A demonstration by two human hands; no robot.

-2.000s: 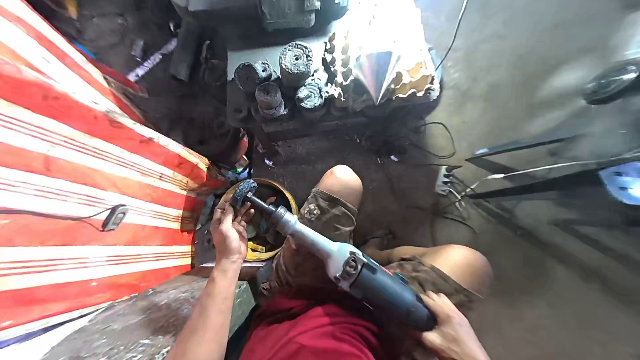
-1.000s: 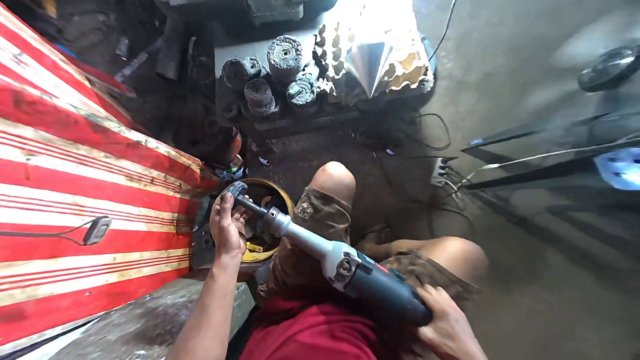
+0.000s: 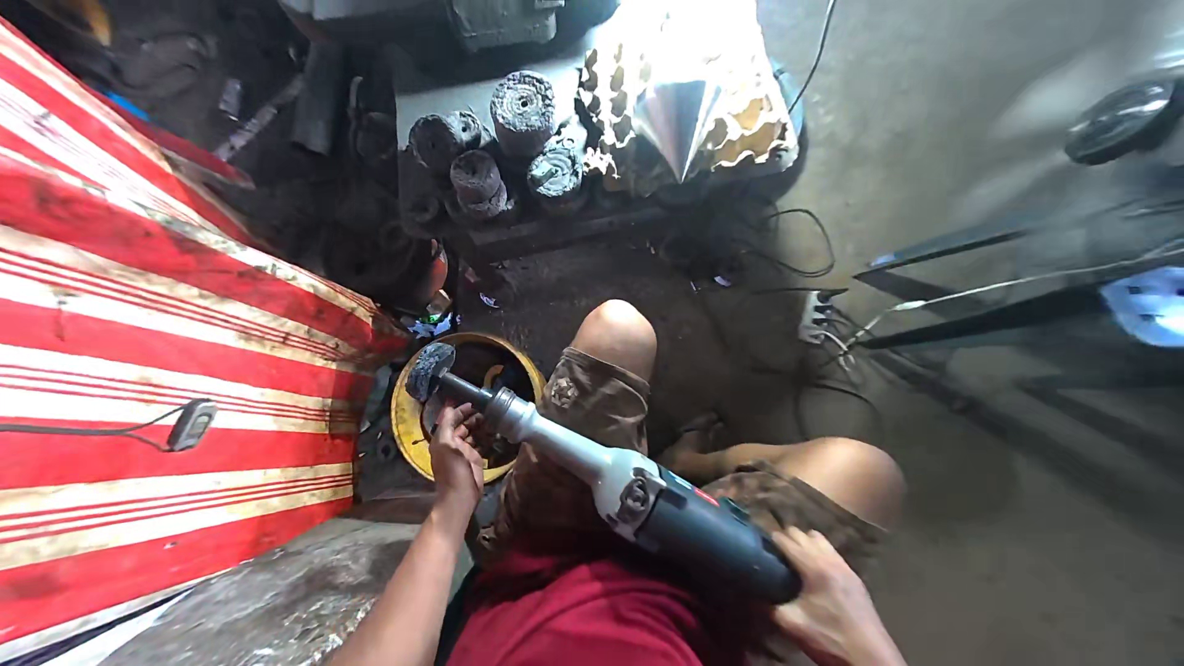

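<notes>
A long-necked electric die grinder (image 3: 573, 453) lies slantwise over my lap, its dark motor body at the lower right. My right hand (image 3: 828, 592) is closed around the rear end of that body. At the front, a grey, rough abrasive wheel (image 3: 430, 372) sits on the spindle. My left hand (image 3: 458, 449) is beneath the spindle, just behind the wheel, fingers curled up close to the shaft; whether they grip it is hard to tell. Below the wheel and spindle stands a yellow round bucket (image 3: 412, 439) with small objects inside, partly hidden by the tool and my hand.
Rough cylindrical wheels (image 3: 524, 106) stand on a low table ahead, beside a shiny metal cone (image 3: 680, 125) on egg-carton-like trays. A power strip (image 3: 816, 316) with cords lies on the floor at right. A red-striped sheet (image 3: 166, 398) with an inline cord switch (image 3: 192, 424) hangs at left.
My left hand has moved from the abrasive wheel back toward the spindle, leaving the wheel in plain sight. My right hand remains on the grinder's rear end.
</notes>
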